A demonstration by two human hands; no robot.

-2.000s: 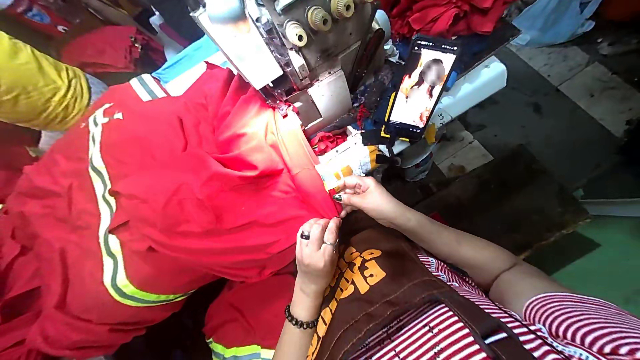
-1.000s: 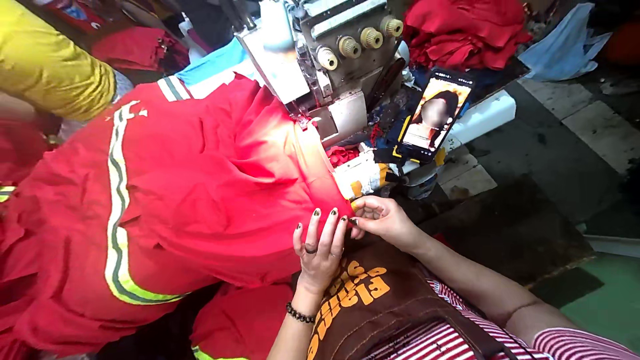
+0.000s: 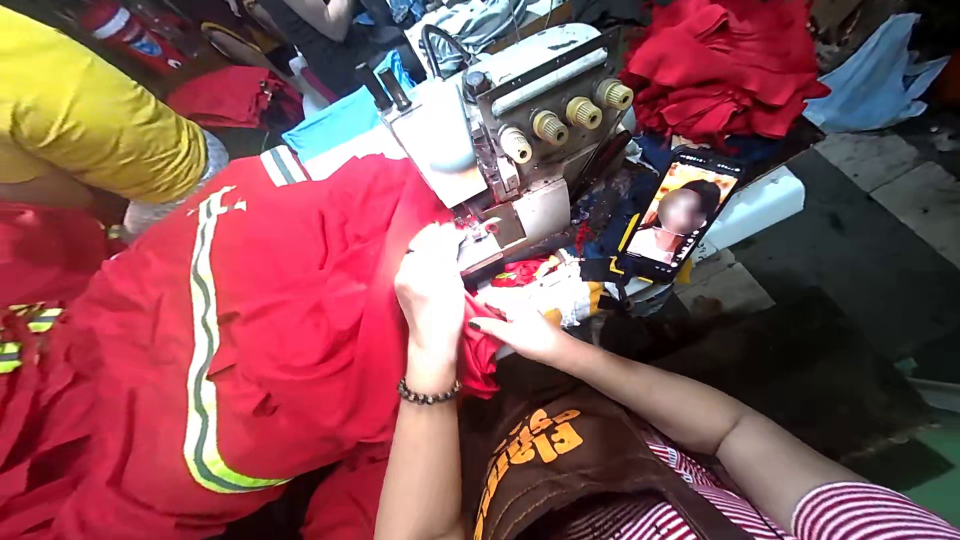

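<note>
A large red garment (image 3: 322, 300) with wavy reflective tape (image 3: 201, 330) spreads over the left and middle of the view. Its right edge lies by the needle area of an overlock sewing machine (image 3: 517, 135) under a bright lamp. My left hand (image 3: 435, 285), with a beaded bracelet at the wrist, is on the cloth close to the presser foot; glare hides its fingertips. Lower and to the right, my right hand (image 3: 525, 330) pinches the red cloth edge between thumb and fingers.
A phone (image 3: 679, 214) showing a picture stands right of the machine. Behind it lies a heap of red cloth (image 3: 724, 71), with a pale blue cloth (image 3: 874, 82) beyond. A person in a yellow sleeve (image 3: 90, 97) is at the upper left. Red cloth scraps (image 3: 517, 272) lie below the machine head.
My left hand has moved up from the garment's lower edge to the machine's needle area. My hands, close together before, are now apart. The cloth edge is bunched near my right hand.
</note>
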